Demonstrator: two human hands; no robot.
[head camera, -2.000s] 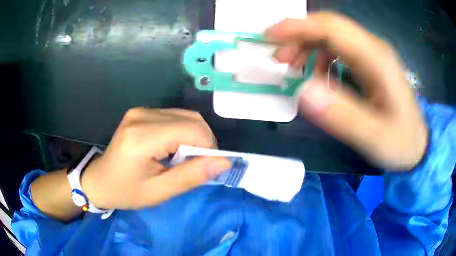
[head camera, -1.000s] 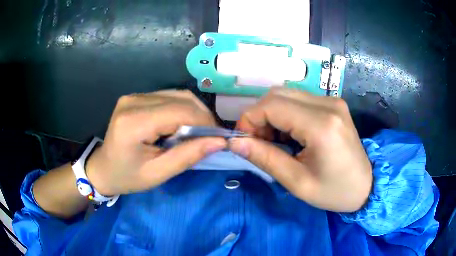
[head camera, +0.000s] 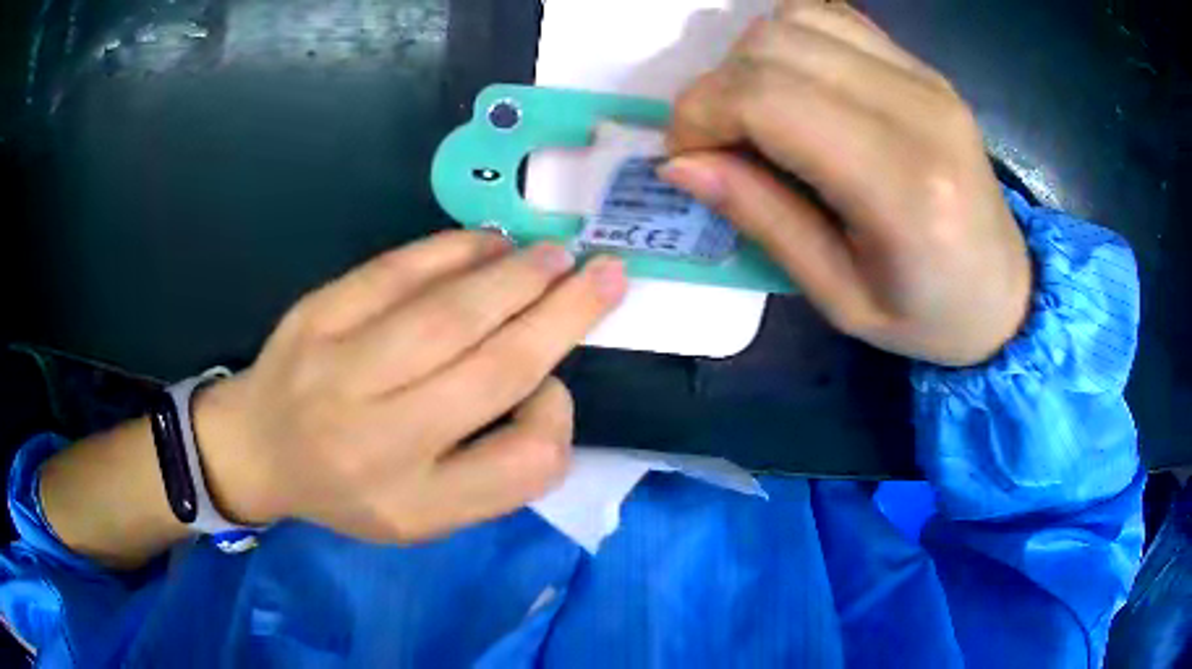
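Observation:
A white phone or back cover (head camera: 686, 318) lies under the mint-green label template (head camera: 467, 170). A printed label (head camera: 650, 216) with a CE mark sits in the template's cut-out. My right hand (head camera: 869, 177) pinches the label's upper right edge and hides the template's right end. My left hand (head camera: 425, 373) rests its fingertips on the template's lower edge beside the label. White label backing (head camera: 604, 490) hangs below my left hand, partly hidden by it.
The dark green bench mat (head camera: 248, 196) lies around the phone. Its front edge runs just above my blue smock (head camera: 732, 575). Light reflects off the mat at the upper left.
My right hand has moved up from the label strip to the cut-out with a label. My left hand has moved up onto the template's edge, and the backing now hangs under it.

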